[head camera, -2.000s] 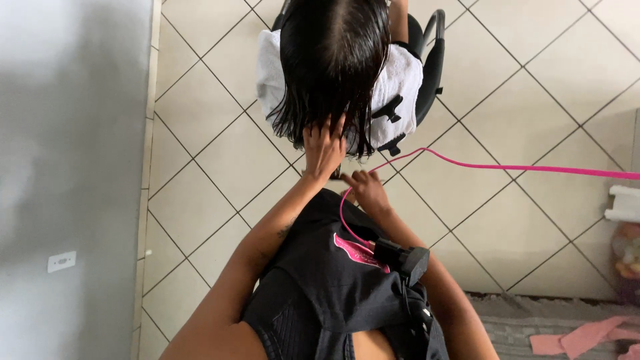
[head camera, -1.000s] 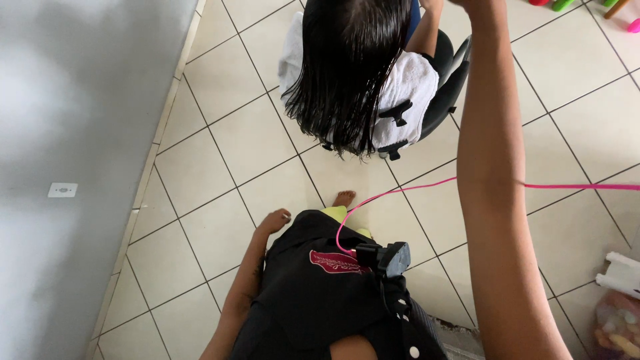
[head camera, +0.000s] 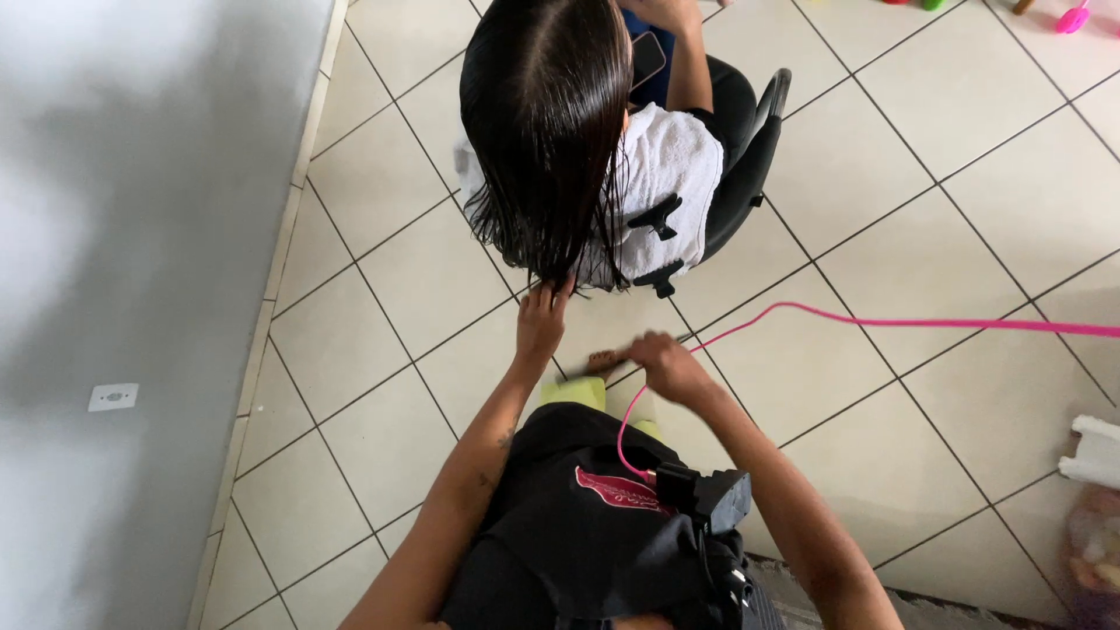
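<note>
A person sits on a black chair (head camera: 766, 144) with long wet dark hair (head camera: 547, 149) hanging down the back. A white towel (head camera: 674, 153) covers the shoulders, with two black hair clips (head camera: 658, 217) fixed near its edge. My left hand (head camera: 541, 328) holds the ends of the hair between its fingers. To the right of it and lower, my right hand (head camera: 669, 363) is curled and blurred; a thin dark thing seems to lie at its fingers, too unclear to name. A pink cable (head camera: 875, 321) passes behind my right hand to a black device (head camera: 709, 494) at my waist.
A grey wall (head camera: 149, 262) with a socket plate (head camera: 113, 396) stands at the left. Pale floor tiles (head camera: 367, 350) surround the chair. A white object (head camera: 1092, 451) and a bag-like bundle (head camera: 1094, 542) are at the right edge. Colourful toy-like things (head camera: 1072, 19) lie at the upper right.
A second ago my left hand was low by my side and my right arm reached far up; now my left hand holds the hair ends and my right hand is back near it.
</note>
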